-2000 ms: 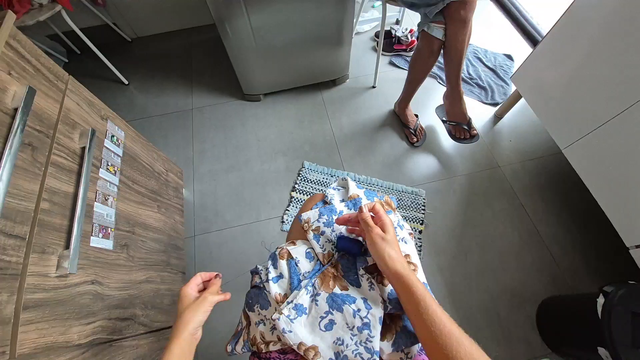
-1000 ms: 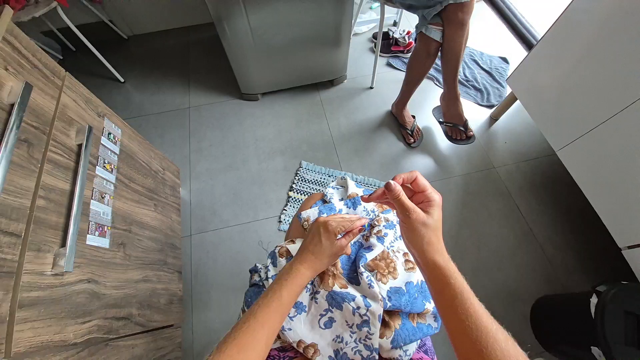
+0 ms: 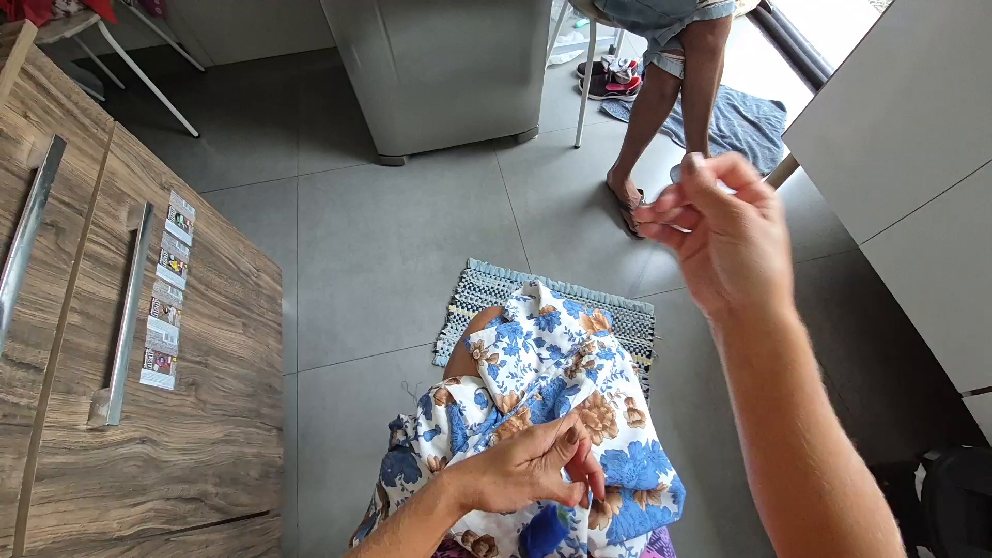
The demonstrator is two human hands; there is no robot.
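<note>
White fabric with blue and brown flowers [image 3: 542,349] lies across my lap. Over it is my left hand [image 3: 535,465], thumb and index finger pinched together; whatever is between them is too small to make out. A dark blue object, perhaps a thread spool [image 3: 544,531], rests on the fabric just below that hand. My right hand [image 3: 721,225] is raised well to the right, above the floor, slightly blurred. Its thumb and fingers are brought together, and I cannot tell whether a thread or needle is between them.
Wooden cabinet doors [image 3: 209,325] with metal handles [image 3: 128,318] stand at left. A woven rug [image 3: 480,287] lies under my legs. Ahead are a grey appliance [image 3: 449,70], a seated person's legs [image 3: 659,108], shoes [image 3: 608,81] and a blue cloth [image 3: 744,124]. White cabinets [image 3: 899,116] are at right.
My hands were close together over the fabric a second ago. Since then my right hand has moved up and right, and my left hand lower. The dark blue object shows again below my left hand.
</note>
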